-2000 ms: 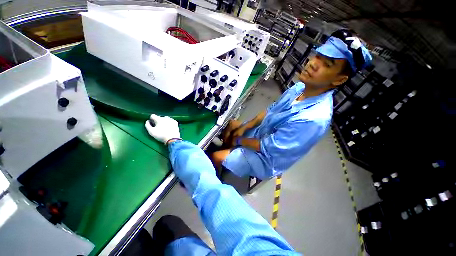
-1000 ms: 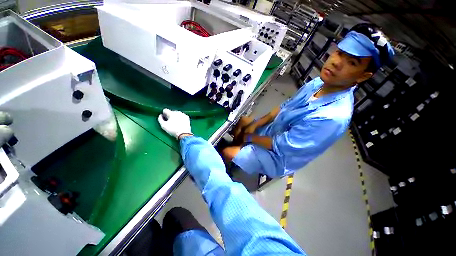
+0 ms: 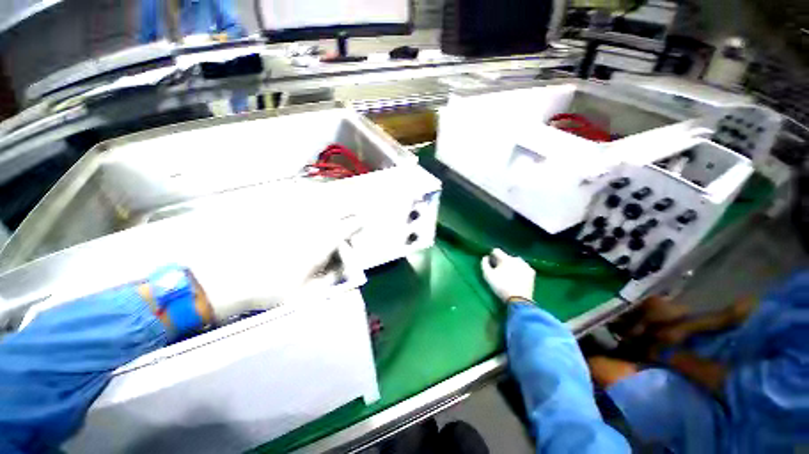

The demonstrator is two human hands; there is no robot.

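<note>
A large white open-topped enclosure (image 3: pixel 390 208) lies nearest me on the left, with red cables (image 3: pixel 337 163) inside and two black knobs on its end wall. My left hand (image 3: pixel 288 277), white-gloved with a blue wrist band, lies over the near front compartment (image 3: pixel 239 381); it blends into the white housing and its fingers are unclear. My right hand (image 3: pixel 510 276), also gloved, rests on the green work surface (image 3: pixel 435 324) between two enclosures. Its fingers are curled, with a small dark spot at them; whether it holds something is unclear.
A second white enclosure (image 3: pixel 506 168) with rows of black connectors stands to the right, another unit behind it. A metal edge rail (image 3: pixel 461 381) runs along the near side. A seated person's arms and blue clothing (image 3: pixel 763 355) are at the right. A monitor (image 3: pixel 337 16) stands behind.
The view has swung left, so the near enclosure and my left arm now show widely and the seated person has shifted to the right edge. My right hand stays on the green surface.
</note>
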